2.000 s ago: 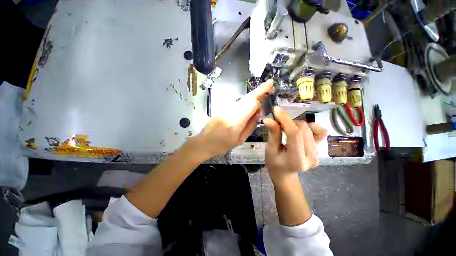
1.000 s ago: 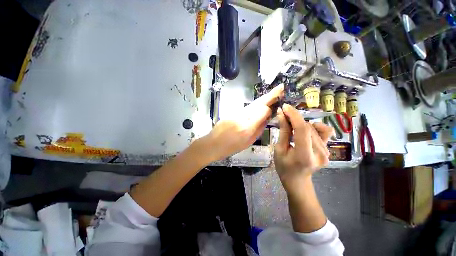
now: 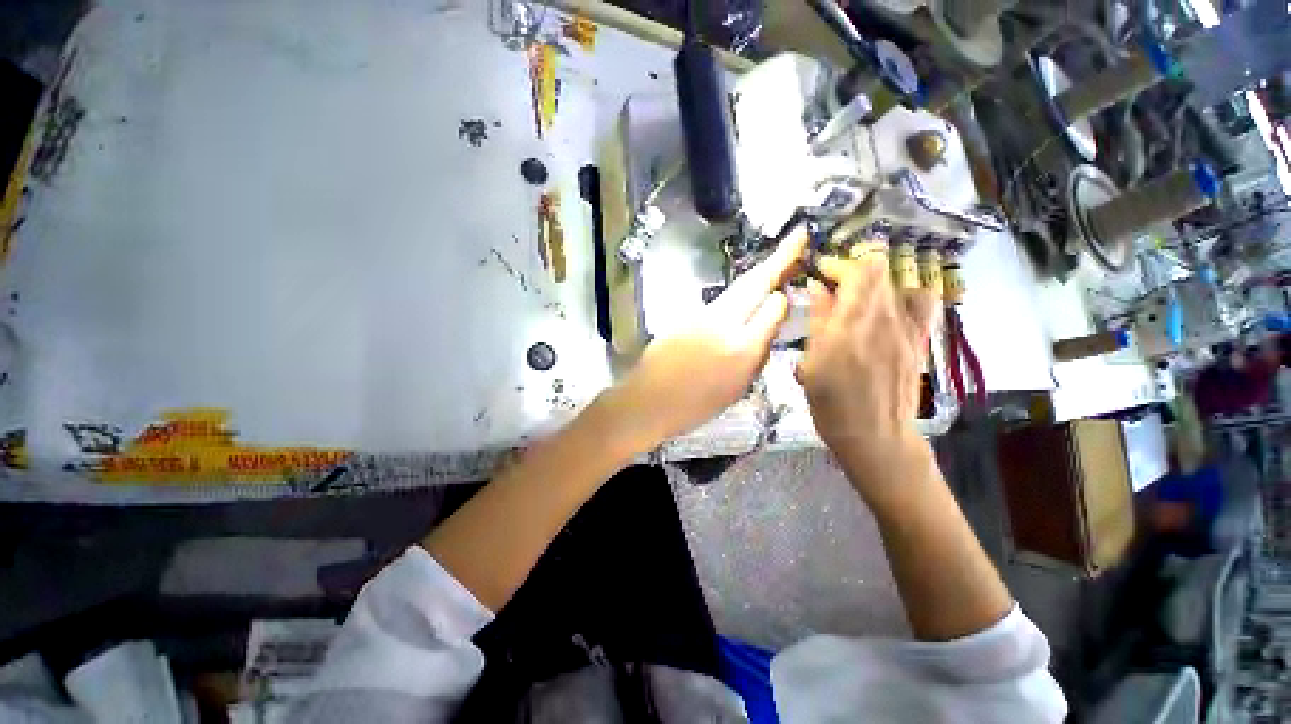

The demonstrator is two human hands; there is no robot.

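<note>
The overlock machine stands at the right of the white table, its pale head tilted in view. My left hand reaches to the needle area with its index finger extended against the dark metal parts. My right hand is beside it, fingertips bent in at the same spot, just left of the tension dials and partly covering them. Whether either hand pinches a thread or small tool is too small and blurred to tell.
The black lamp hangs left of the machine head. Red-handled pliers lie right of my right hand. Thread cones stand at the upper right. A brown box is below right. White fabric bundles sit at the lower left.
The view has shifted to the right. My right hand has moved up and in to the needle area, now overlapping the dials. The dark sliver seen earlier between the fingertips no longer shows clearly.
</note>
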